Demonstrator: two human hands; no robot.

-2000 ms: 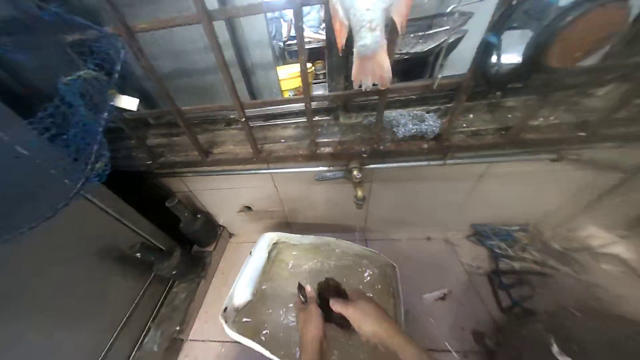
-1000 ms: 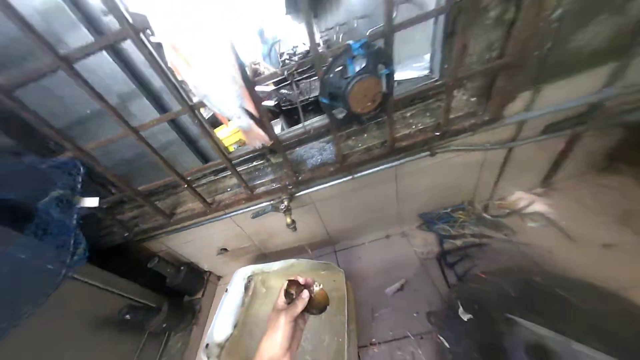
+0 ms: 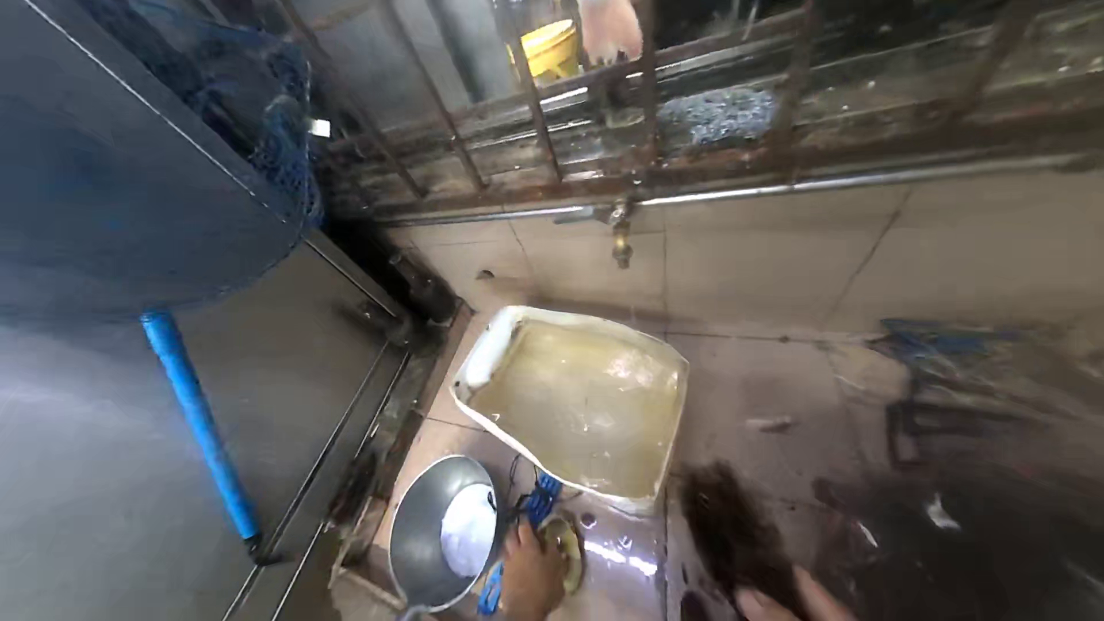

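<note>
At the bottom of the head view, my left hand (image 3: 530, 573) reaches down beside a yellowish rounded object (image 3: 569, 552) and a blue plastic item (image 3: 542, 498); whether it grips either is unclear. Left of it stands a metal pan (image 3: 412, 526) with something white (image 3: 470, 528) inside. My right hand (image 3: 785, 599), partly cut off by the lower edge, has its fingers at the end of a blurred dark brown, shaggy object (image 3: 729, 522), which it appears to hold. Above both hands, a white-rimmed basin (image 3: 681, 405) contains cloudy yellowish water.
A brass tap (image 3: 620, 237) sticks out of the tiled wall behind the basin, below rusty window bars (image 3: 536, 95). A blue-wrapped rod (image 3: 203, 431) and blue netting (image 3: 289, 138) are at left. Tangled cords or netting (image 3: 949, 341) lie on the right floor.
Both hands were in the basin two seconds ago, around a dark object. Now they are outside it, apart, at its near side. The view has swung, and the metal pan now shows.
</note>
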